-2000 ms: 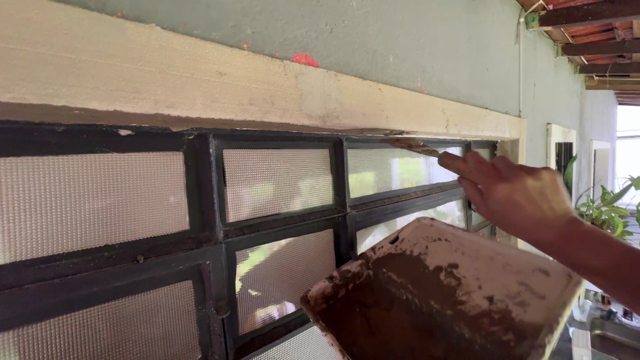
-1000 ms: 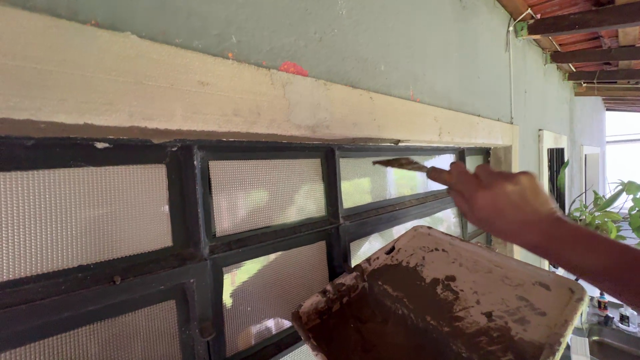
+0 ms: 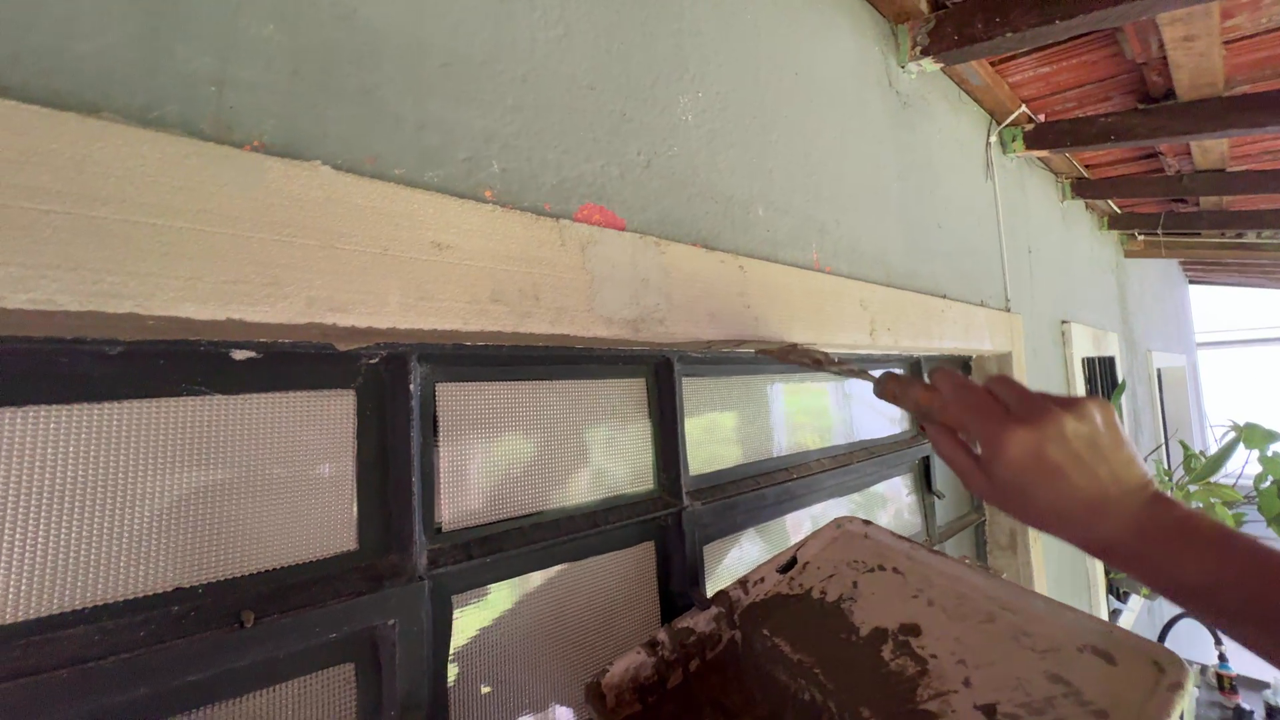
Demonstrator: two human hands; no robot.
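My right hand (image 3: 1030,450) grips the handle of a small trowel (image 3: 815,358). Its mortar-smeared blade lies against the underside of the cream window lintel (image 3: 640,290), right above the top bar of the dark metal window frame (image 3: 670,430). Below the hand is a pale plastic tub (image 3: 1000,620), tilted, with wet brown mortar (image 3: 800,650) in it and smeared on its walls. My left hand is out of view, and what holds the tub is hidden below the frame.
Textured glass panes (image 3: 545,450) fill the window. A green-grey wall (image 3: 700,130) rises above the lintel. Dark roof beams (image 3: 1150,120) under red tiles are at upper right. A leafy plant (image 3: 1220,480) and a small bottle (image 3: 1225,675) stand at the right.
One second ago the trowel was below the lintel, in front of the glass; my right hand has raised it to the lintel's underside. The tub appears lower in view.
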